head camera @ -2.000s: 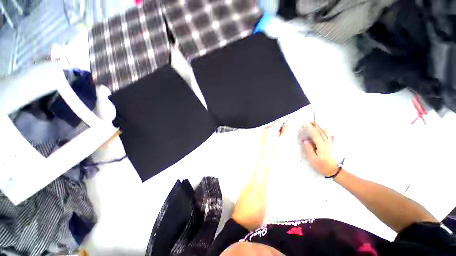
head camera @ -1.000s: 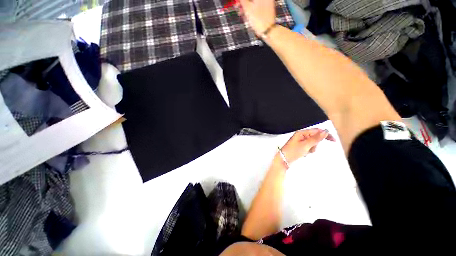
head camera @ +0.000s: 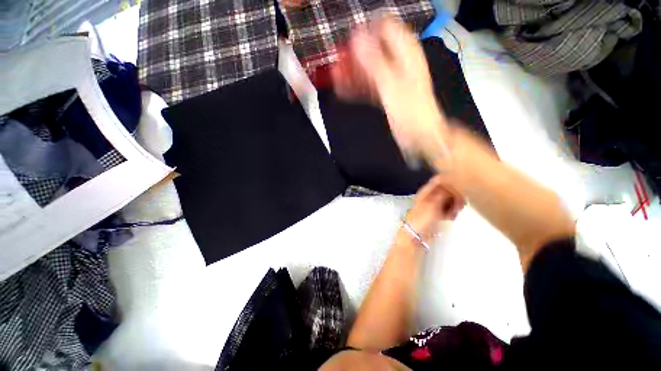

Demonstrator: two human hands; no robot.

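Observation:
Two plaid panels [head camera: 210, 47] lie flat at the top, with black panels [head camera: 246, 167] joined to or against their lower edges. A narrow white gap separates the left and right pieces. My right hand [head camera: 395, 80] is strongly blurred above the right black panel; a blurred red thing [head camera: 330, 69] shows at its fingers, and whether it is held cannot be told. My left hand [head camera: 438, 199], with a bracelet, is at the right black panel's lower edge, fingers bent. My right forearm crosses just above it, and what it holds is not visible.
A white card template [head camera: 109, 185] with a square window lies at left over loose checked cloth [head camera: 54, 297]. Folded dark and plaid bundles [head camera: 319, 304] stand near my body. Striped and black garments [head camera: 558, 36] heap at upper right. Red tape marks [head camera: 641, 196] are at right.
My right hand has come down from the upper plaid panel towards me, over the right black panel. My left hand stays near the lower edge, its fingers more bent. The panels have hardly moved.

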